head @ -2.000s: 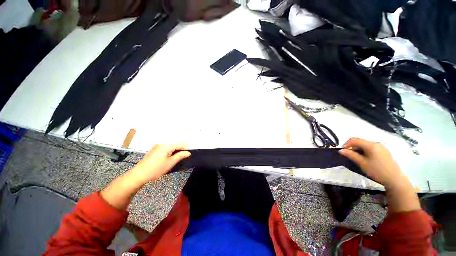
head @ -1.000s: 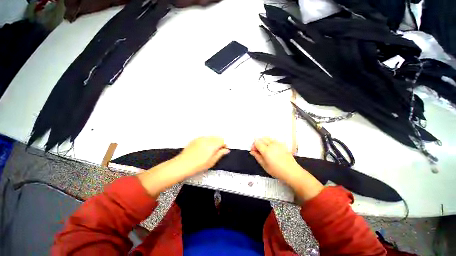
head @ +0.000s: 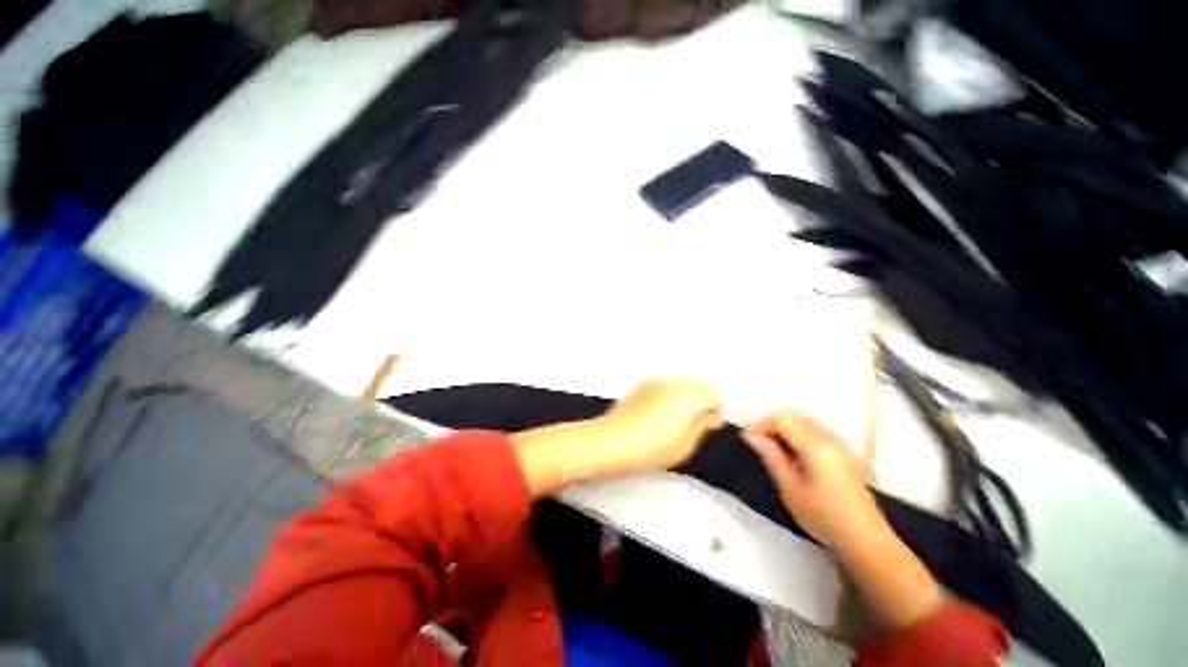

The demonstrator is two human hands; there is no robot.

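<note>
A long black strip [head: 502, 407] with tapered ends lies along the near edge of the white table [head: 521, 261]. My left hand [head: 668, 424] and my right hand [head: 805, 472] are close together at its middle, both pinching its upper edge with the fingertips. What lies between the fingertips is too small and blurred to tell. The strip's left end lies near a short tan tape mark; its right end runs under my right forearm to the lower right.
Black-handled shears [head: 971, 476] lie right of my hands. A dark phone [head: 698, 179] lies beyond. A heap of black strips [head: 1016, 248] is at right, a flatter strip stack [head: 378, 170] at left. Blue plastic [head: 59, 326] and grey cloth [head: 183, 508] are left of the table.
My hands, first holding the strip stretched wide apart, have come together at its middle, and the strip now lies on the table. The view has tilted and shifted, and is blurred.
</note>
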